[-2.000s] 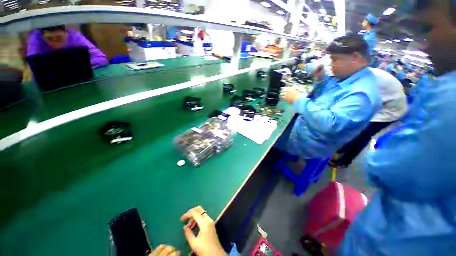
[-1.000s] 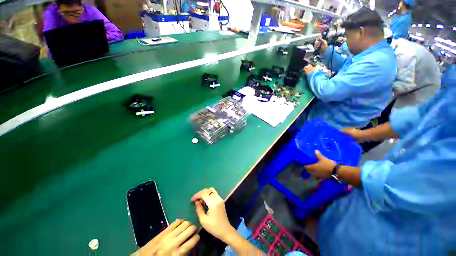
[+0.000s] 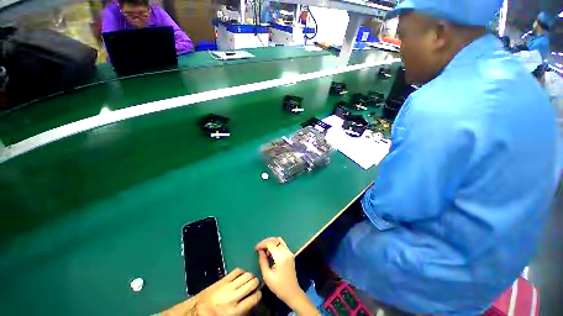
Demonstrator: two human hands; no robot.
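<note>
The smartphone (image 3: pixel 203 254) lies flat on the green mat with its screen black. My left hand (image 3: pixel 229 295) rests at the mat's near edge, just right of the phone's lower end, fingers loosely bent. My right hand (image 3: pixel 278 265) is beside it at the bench edge, thumb and forefinger close together. Whether anything small is between those fingertips I cannot tell. A white round disc (image 3: pixel 137 284) lies left of the phone, and a smaller one (image 3: pixel 265 176) lies by the clear plastic parts box (image 3: pixel 299 153).
Black modules (image 3: pixel 215 126) stand spaced along the bench near the white rail (image 3: pixel 185 99). White paper (image 3: pixel 361 148) lies under parts at right. A person in a blue smock (image 3: pixel 469 166) sits close on the right. A pink tray (image 3: pixel 344 301) is below the bench edge.
The person in blue, who was holding a blue stool, is now seated at the bench and hides the neighbouring worker. The view has turned, shifting bench things rightward. My hands remain near the phone.
</note>
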